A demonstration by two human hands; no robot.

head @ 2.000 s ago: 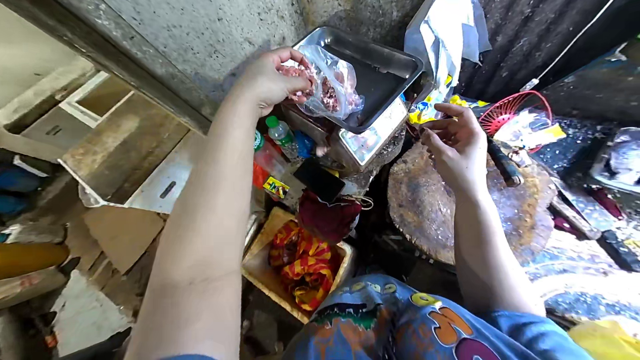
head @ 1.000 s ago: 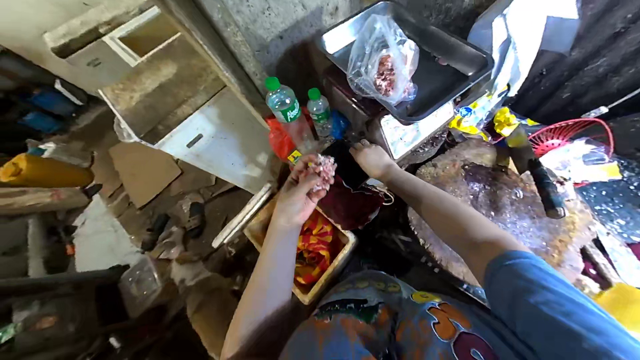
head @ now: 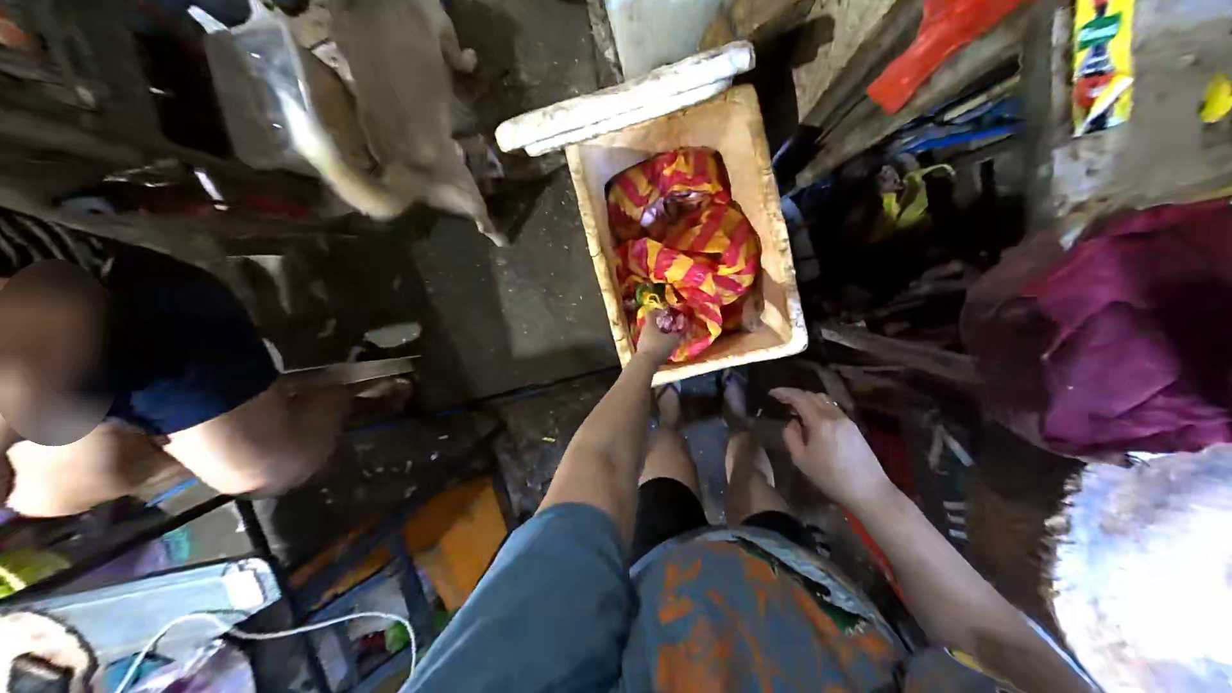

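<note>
My left hand (head: 660, 335) reaches into the near end of a foam box (head: 784, 279), against a red and yellow striped plastic bag (head: 688, 255). Small pinkish bits, like ground meat, show at its fingers, and the fingers themselves are partly hidden. Inside the box the striped bag lies crumpled, with an opening in its upper part. To the right of the box's near edge, my right hand (head: 830, 445) hangs with its fingers spread and nothing in them.
The foam box's lid (head: 626, 99) leans across its far end. A person (head: 173, 356) sits at the left. A round pale chopping block (head: 1145, 568) is at the lower right, below a maroon cloth or bag (head: 1136, 337). An animal (head: 404, 106), apparently a dog, lies at upper left.
The view has swung down and left onto the foam box. My left hand has moved from beside the bottles into the box. My right hand has left the dark object near the scale.
</note>
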